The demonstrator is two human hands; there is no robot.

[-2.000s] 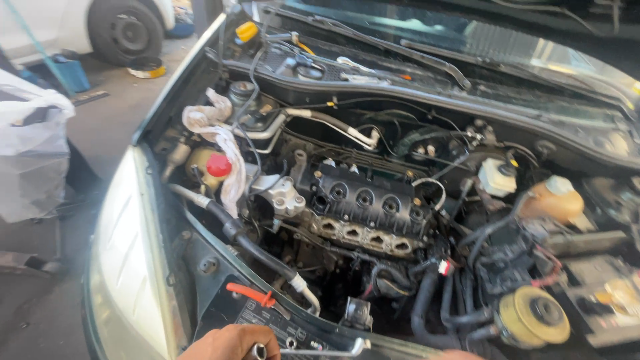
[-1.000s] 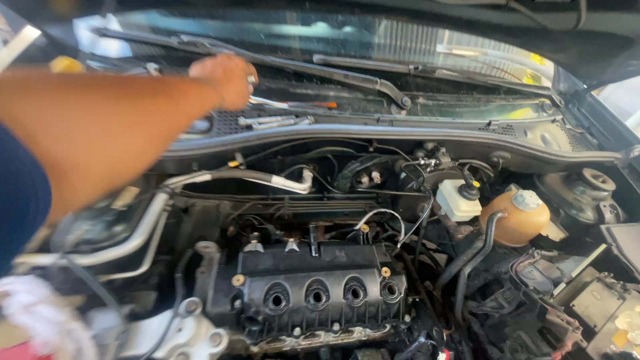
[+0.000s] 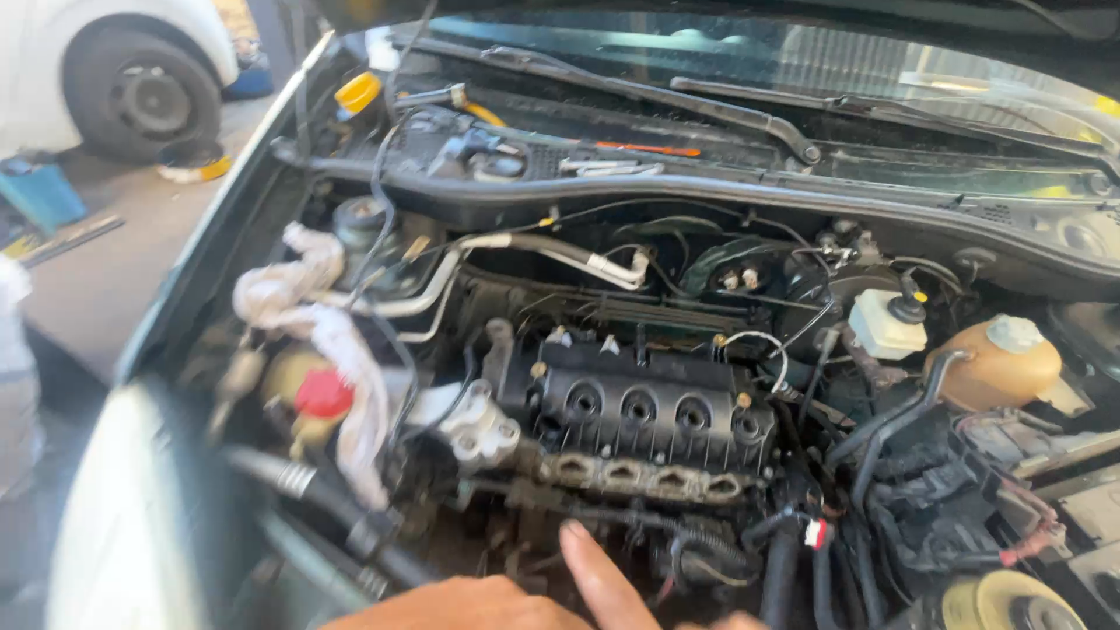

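Observation:
At the bottom edge are the knuckles of what looks like my left hand, mostly cut off. Beside them one finger points up toward the engine; whether it belongs to this hand or my right is unclear, and no held tool shows. Beyond the fingertip lie the exposed ports of the cylinder head, under a black engine cover. A silver engine mount bracket stands left of it. On the cowl rest an orange-handled tool, metal wrenches and a blue-grey tool.
A whitish rag drapes beside the red cap. Hoses and pipes cross the bay. At right are the brake fluid reservoir and the coolant tank. A yellow tape roll sits at the cowl's left. The hood hangs overhead.
My left hand, over the cowl tools a second ago, has left them; a hand now shows at the bottom edge. The orange-handled tool lies on the cowl with no hand on it.

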